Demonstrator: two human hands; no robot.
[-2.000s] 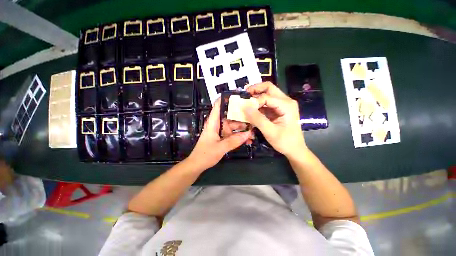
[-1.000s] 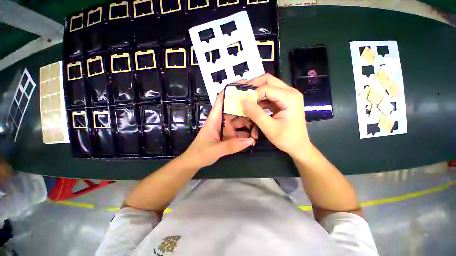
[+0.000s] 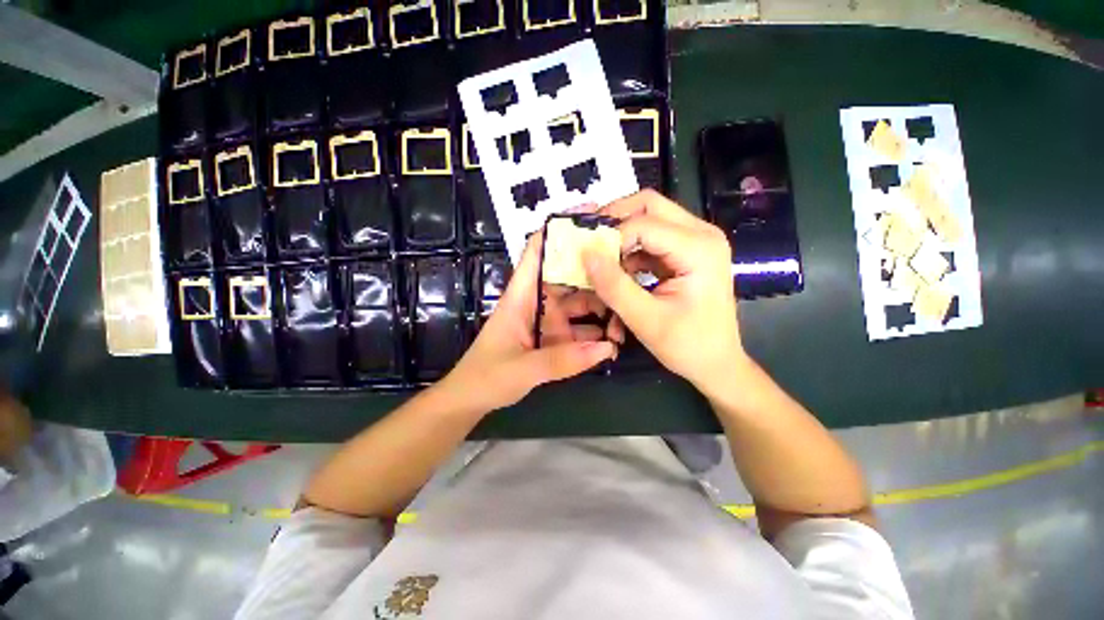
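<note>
My left hand (image 3: 521, 338) holds a thin black frame (image 3: 541, 300) from below and the left, its fingers showing through the opening. A cream adhesive piece (image 3: 565, 256) lies over the frame's top end. My right hand (image 3: 673, 286) grips the frame's right side, its thumb pressed on the cream piece. The white sticker sheet (image 3: 557, 143) lies tilted on the black blister tray (image 3: 361, 382), just beyond the hands, with dark notched shapes in two columns. Parts with thin yellow borders sit in many tray pockets.
A glossy black slab (image 3: 749, 208) lies right of the tray. Further right, a used white liner (image 3: 961, 260) carries loose cream scraps. Left are cream sticker sheets (image 3: 131, 257) and a white skeleton sheet (image 3: 56, 252). A person's sleeve (image 3: 49, 475) shows at the lower left.
The view shifted first upward, then slightly back. The right thumb has moved from holding the cream piece's lower part to pressing on it, and the piece now lies flatter over the frame's top.
</note>
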